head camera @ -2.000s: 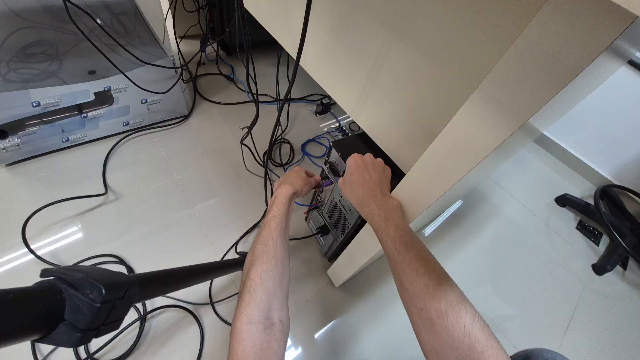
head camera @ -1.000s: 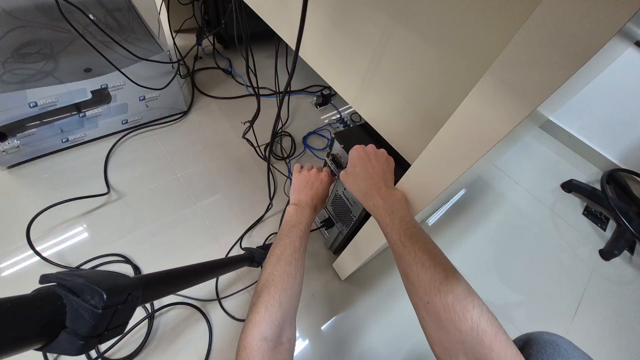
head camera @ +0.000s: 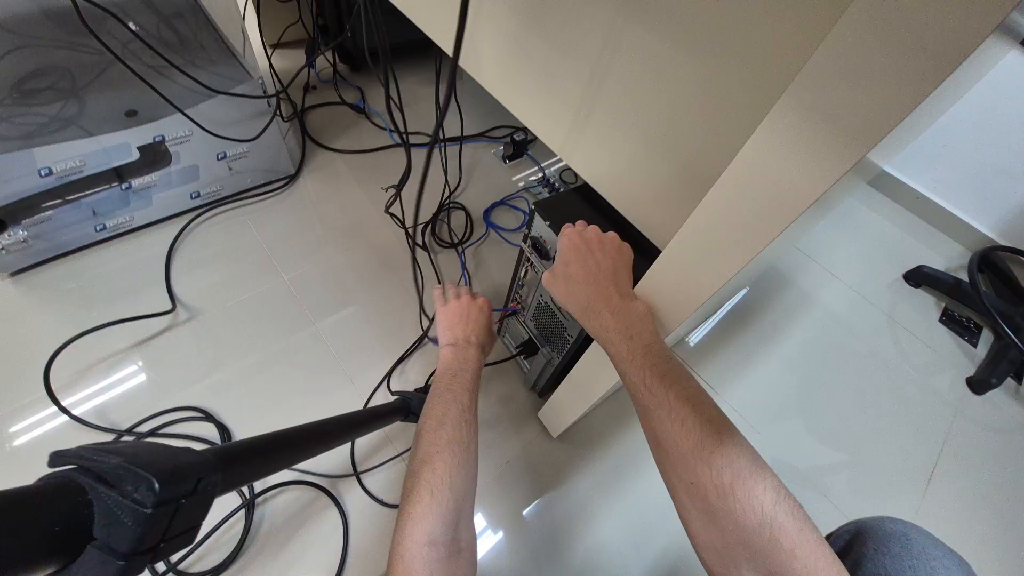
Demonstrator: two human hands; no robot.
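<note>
A black desktop computer tower stands on the tiled floor at the desk's side panel, its metal back with ports facing left. My right hand rests, fingers curled, on the upper edge of that back; whether it grips anything is hidden. Left of the ports, my left hand is among hanging black cables, its fingertips by a blue cable; what lies under the palm cannot be seen. A black plug sits in the lower part of the tower's back.
The beige desk panel rises behind the tower. A black pole crosses from the lower left, over coiled black cable. At the left is a wrapped, glossy grey case; at the right, a black chair base.
My left hand has moved left, away from the ports of the tower, to the hanging cables. My right hand has stayed at the tower's upper edge.
</note>
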